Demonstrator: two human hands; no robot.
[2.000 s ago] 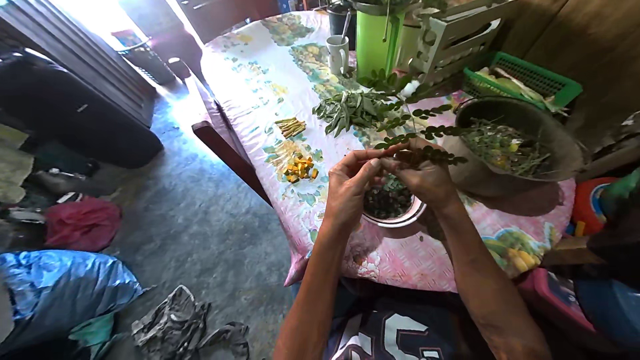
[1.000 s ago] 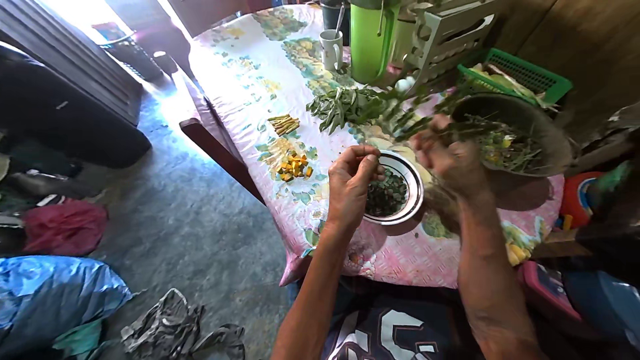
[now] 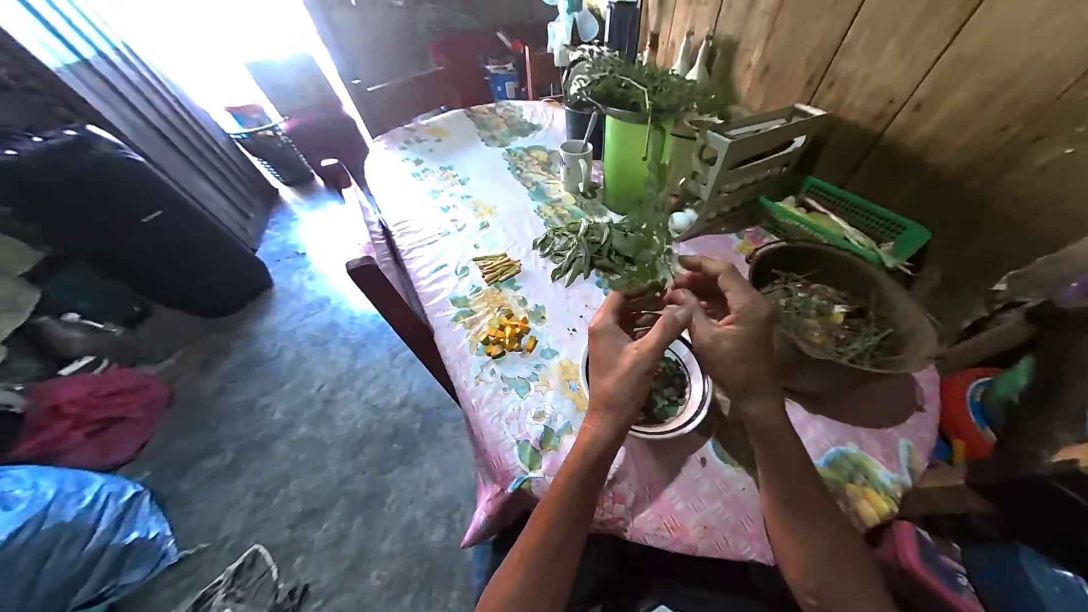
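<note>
My left hand [image 3: 627, 353] and my right hand [image 3: 729, 327] meet above the far side of a white enamel bowl [image 3: 699, 408] with a dark rim. Between their fingertips they hold a thin leafy sprig [image 3: 650, 285], its leaves blurred against the greens behind. Chopped dark green leaves [image 3: 667, 391] lie in the bowl. Beyond the hands rests a bunch of long green leaves [image 3: 586, 246]. Left of the bowl are orange-yellow chunks [image 3: 508, 335] and a small bundle of cut green stems [image 3: 496, 268]. A large round basin [image 3: 884, 365] of stems and trimmings stands right of my right hand.
A white mug [image 3: 575, 168] with a spoon, a green pitcher [image 3: 625, 166] of leafy greens, a slatted crate [image 3: 748, 161] and a green plastic basket [image 3: 914, 238] stand toward the back. A wooden chair [image 3: 399, 327] adjoins the table's left edge.
My right hand, apart from the left and beside the basin one second ago, is back against the left hand above the bowl. The view has tilted up, showing more of the wall.
</note>
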